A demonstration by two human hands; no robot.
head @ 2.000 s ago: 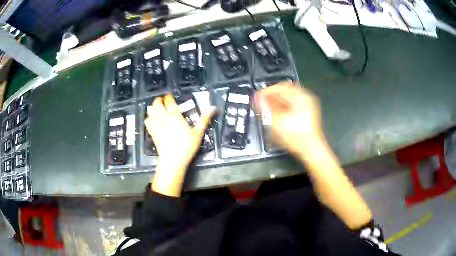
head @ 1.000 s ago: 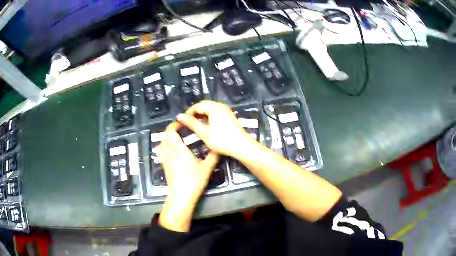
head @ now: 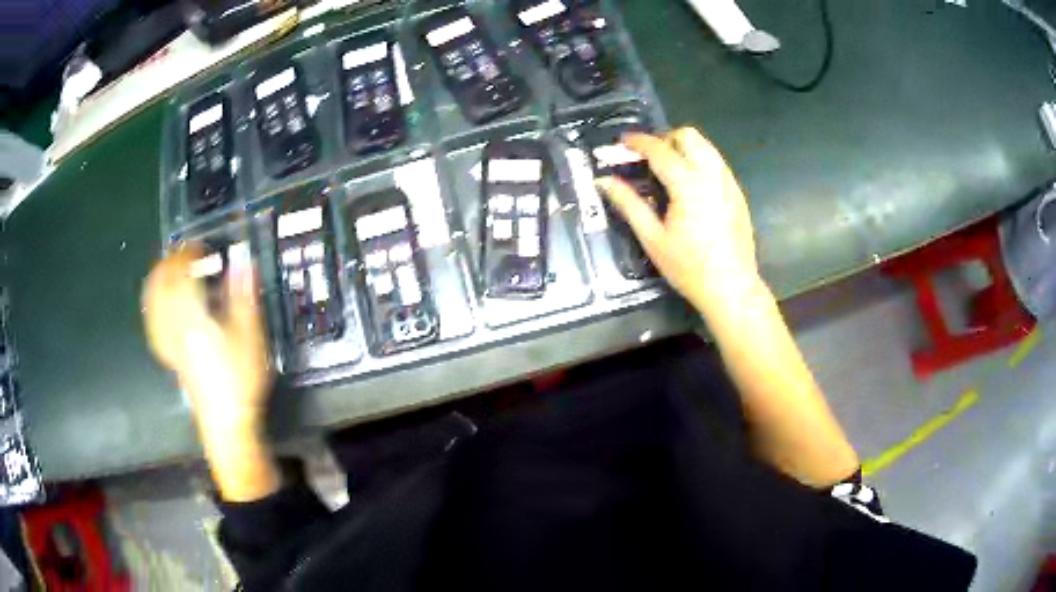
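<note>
A clear blister tray (head: 463, 330) lies on the green bench mat, with black handsets in two rows of pockets. My left hand (head: 211, 330), blurred, is over the front-left pocket and partly covers the handset there; its grip cannot be told. My right hand (head: 695, 220) is at the front-right pocket, thumb and fingers apart over a handset (head: 623, 174); whether it grips it cannot be told. Between my hands, a handset (head: 515, 220) and another handset (head: 394, 272) lie label end away from me. A white paper slip (head: 422, 199) lies beside the second one.
The handle of a white-grey scanner (head: 732, 23) lies behind the tray's right, near a thin black cable (head: 825, 58). A second tray (head: 16, 445) is at the far left edge. Red stools (head: 973, 301) stand below the bench.
My hands have moved apart from the tray's middle, left hand to the front-left pocket, right hand to the front-right pocket. The view has shifted, so the tray appears higher and further left.
</note>
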